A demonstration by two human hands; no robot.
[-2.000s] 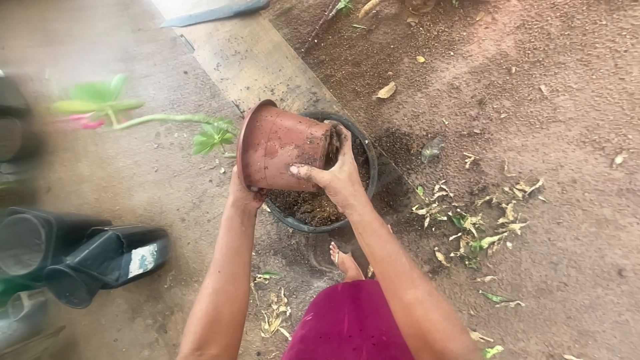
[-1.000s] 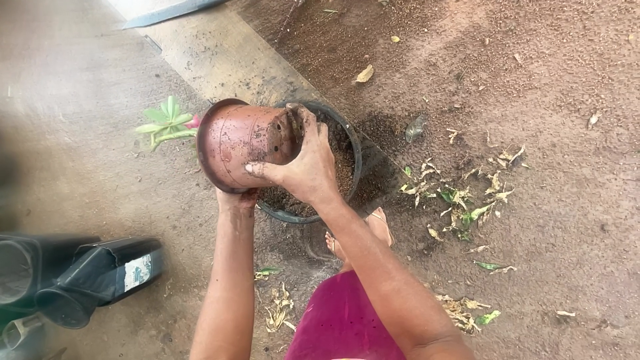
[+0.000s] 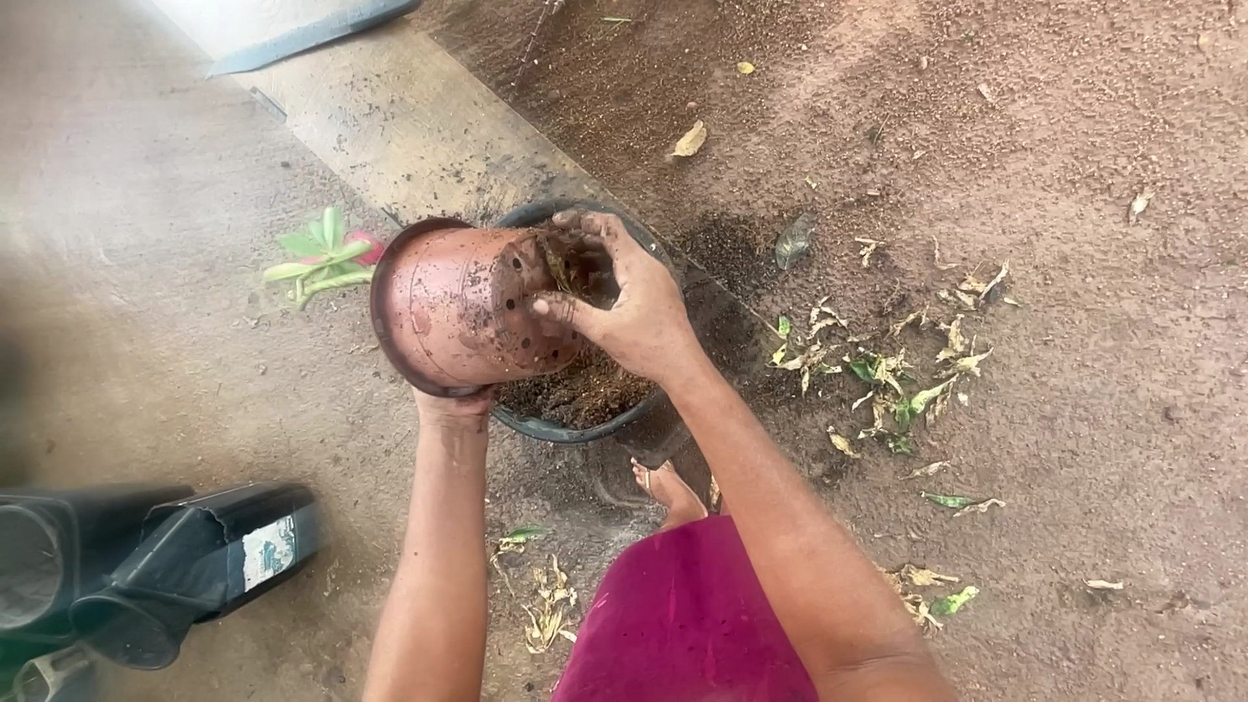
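A reddish-brown plastic plant pot (image 3: pixel 458 302) lies tilted on its side in the air, its rim to the left and its holed base to the right. My left hand (image 3: pixel 456 402) supports it from below at the rim; most of its fingers are hidden. At the base, my right hand (image 3: pixel 634 302) has its thumb against the pot and its fingers spread near roots and soil. Below is a round black pot (image 3: pixel 556 431) holding brown soil (image 3: pixel 585 390). A green plant stem with leaves and a pink flower (image 3: pixel 327 258) sticks out beyond the reddish pot's rim.
Several black plastic pots (image 3: pixel 195 556) lie at the lower left. A grey blade-like object (image 3: pixel 312 41) rests on a pale slab (image 3: pixel 429 117) at the top. Dry leaves (image 3: pixel 897 380) are scattered on the ground to the right. My bare foot (image 3: pixel 673 487) is close to the black pot.
The reddish pot has turned so that more of its holed base shows. My right hand's fingers have spread at the base. The plant stem beyond the rim shows less than two seconds ago.
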